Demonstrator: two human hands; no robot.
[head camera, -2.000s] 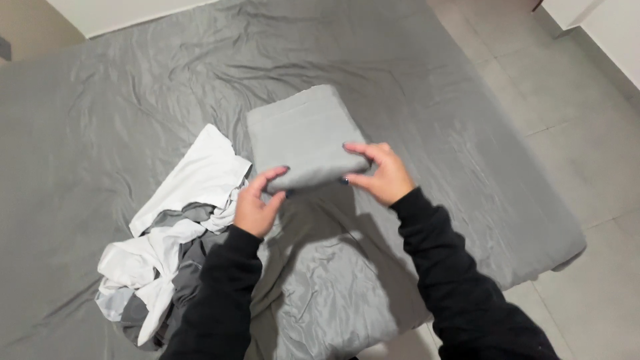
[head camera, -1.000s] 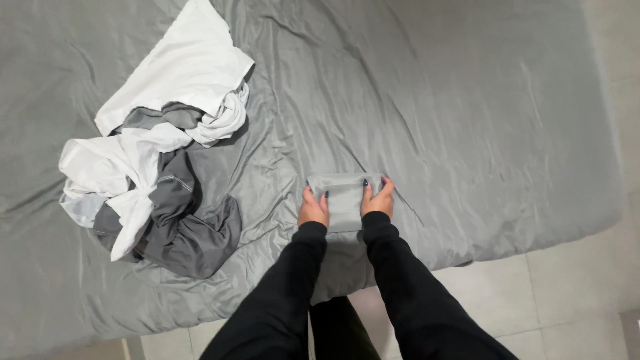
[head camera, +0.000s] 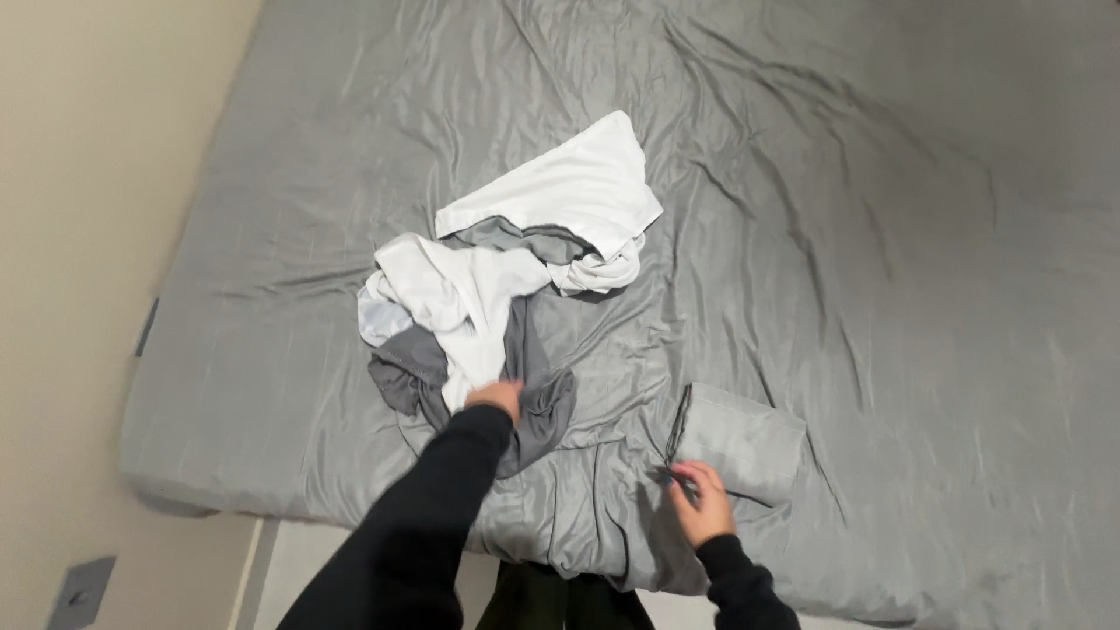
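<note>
My left hand (head camera: 497, 400) is on the lower part of a crumpled pile, where white cloth (head camera: 472, 306) meets dark grey cloth (head camera: 547, 407); its fingertips are hidden, so its grip is unclear. A white piece of fabric (head camera: 569, 188) with a straight edge lies spread at the top of the pile. On the right, a light grey cloth folded into a compact rectangle (head camera: 742, 442) rests on the bed. Beside its lower left corner is my right hand (head camera: 700, 503), thumb and fingers apart, with nothing plainly between them.
A wrinkled grey sheet covers the bed (head camera: 945, 367) under everything. The near bed edge is just in front of my legs (head camera: 564, 604). A beige wall (head camera: 114, 175) with a wall plate (head camera: 81, 595) runs along the left, and pale floor (head camera: 306, 560) shows below.
Both hands have let go of the folded grey cloth, which they held one second ago. My left hand has moved left to the crumpled pile. The view has shifted left.
</note>
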